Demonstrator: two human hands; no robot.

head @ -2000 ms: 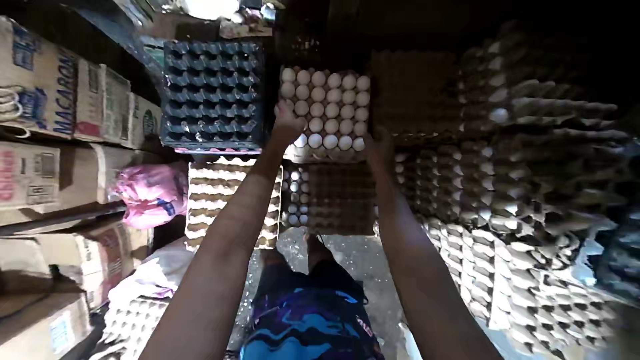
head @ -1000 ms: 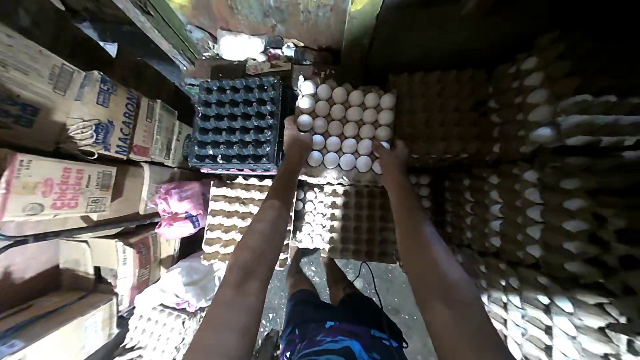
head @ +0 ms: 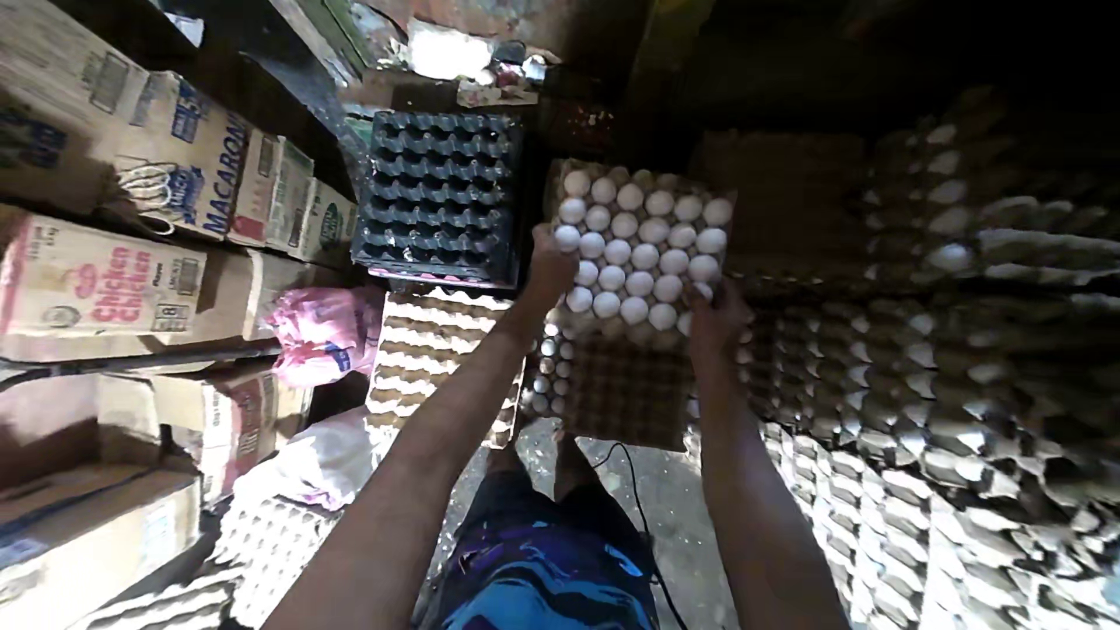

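Observation:
My left hand (head: 552,265) grips the left edge of a pulp tray of white eggs (head: 645,255). My right hand (head: 717,317) holds the same tray at its lower right corner, the thumb over the rim beside an egg. The tray tilts slightly, its right side lower in view. Below it lies a brown pulp egg tray (head: 627,389), its cups without eggs, with a few columns of eggs (head: 549,372) along its left. Left of my left hand stands a stack of dark plastic egg trays (head: 437,197), and below that a light pulp tray (head: 429,350).
Cardboard cartons (head: 105,280) line the left side, with a pink plastic bag (head: 324,332) and a white sack (head: 311,459) beside them. Many stacked pulp trays (head: 875,516) fill the right, partly in deep shade. A black cable (head: 637,499) lies on the floor near my legs.
Both hands stay on the egg tray, which has turned from nearly square in view to slightly tilted. The view has shifted.

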